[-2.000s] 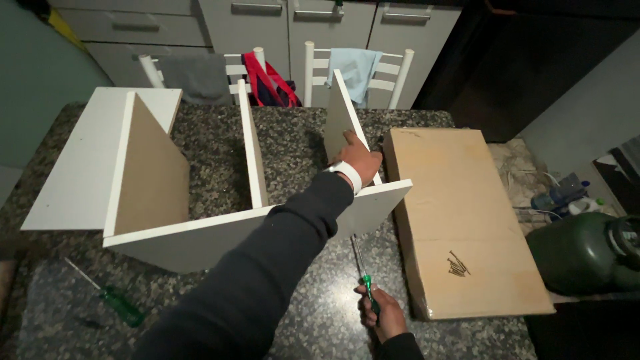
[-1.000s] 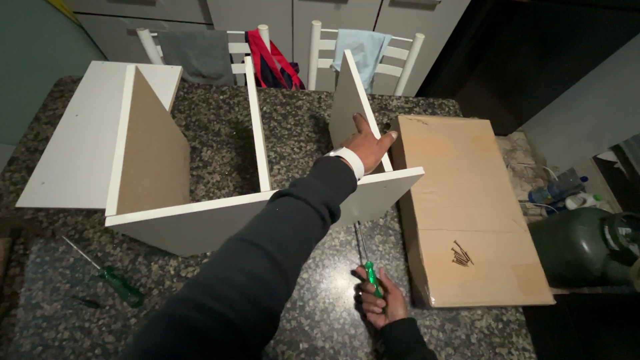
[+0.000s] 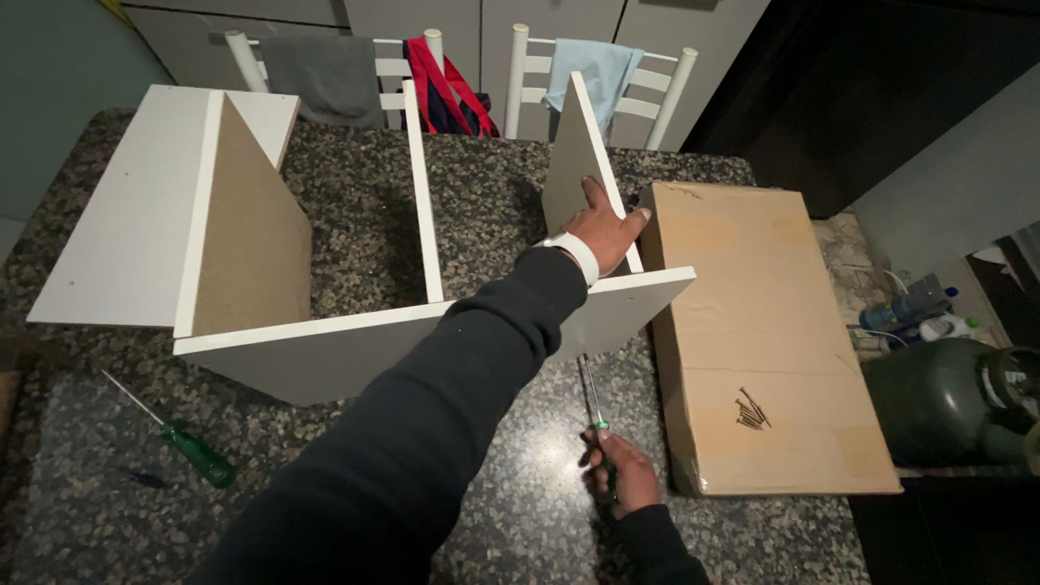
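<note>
My left hand (image 3: 603, 230), with a white band at the wrist, grips the top edge of the rightmost upright white panel (image 3: 581, 154). Low in front of the panels, my right hand (image 3: 624, 467) holds a green-handled screwdriver (image 3: 597, 406), its shaft pointing at the lower face of the long front panel (image 3: 325, 361). The tip's contact is hard to see. A middle panel (image 3: 422, 195) and a left panel (image 3: 252, 219) with a bare brown face also meet the front panel. Several screws (image 3: 752, 409) lie on a cardboard box (image 3: 756, 301) at the right.
A second green screwdriver (image 3: 191, 451) lies on the speckled stone tabletop (image 3: 349, 487) at the left. A loose white board (image 3: 122, 203) lies behind the left panel. Two white chairs (image 3: 518, 89) stand at the far edge. A green gas cylinder (image 3: 942, 398) is beyond the box.
My left hand's fingers have shifted on the right panel, with the thumb now reaching toward the box. My right hand still holds the screwdriver, its fingers repositioned around the handle.
</note>
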